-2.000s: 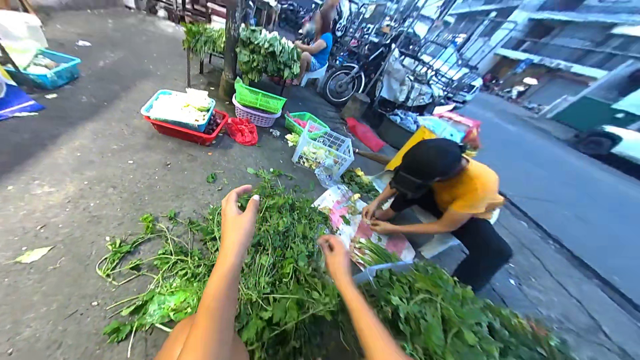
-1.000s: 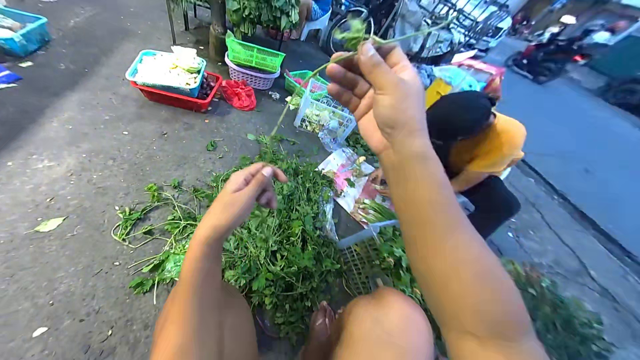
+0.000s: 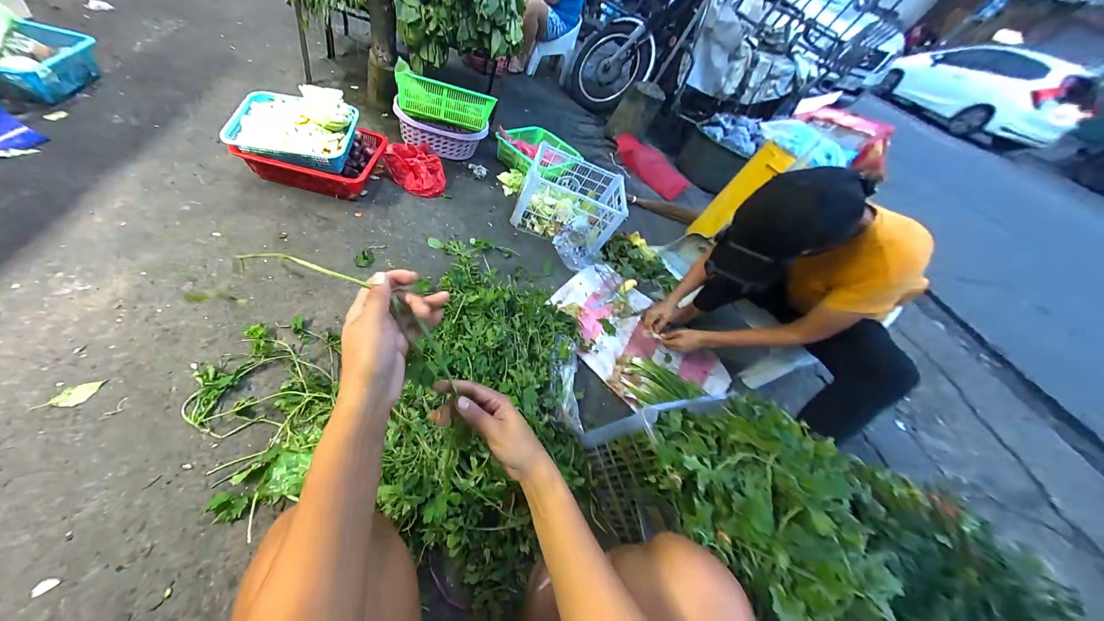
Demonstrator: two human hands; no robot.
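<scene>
My left hand (image 3: 381,332) holds a thin green stem (image 3: 306,266) between thumb and fingers, its bare end pointing left. Below and to the right, my right hand (image 3: 496,423) pinches the leafy part of what looks like the same sprig. Under both hands a large heap of leafy greens (image 3: 483,345) lies on the ground. Stems and leaves are strewn (image 3: 276,405) to its left. At the heap's right stands a grey plastic crate (image 3: 623,470), with a big bundle of broader-leaved greens (image 3: 768,500) beside and over it.
A person in a yellow shirt (image 3: 871,267) crouches at the right, hands over printed sheets (image 3: 638,336) with green stalks. Farther off are a white crate (image 3: 573,203), a red basket (image 3: 293,179), a green basket (image 3: 444,99), a red plastic bag (image 3: 414,168) and a parked motorcycle (image 3: 614,62).
My right hand has come down from its raised place at the upper right to just above the heap. My left hand has risen and now holds the stem. A white car has appeared on the road.
</scene>
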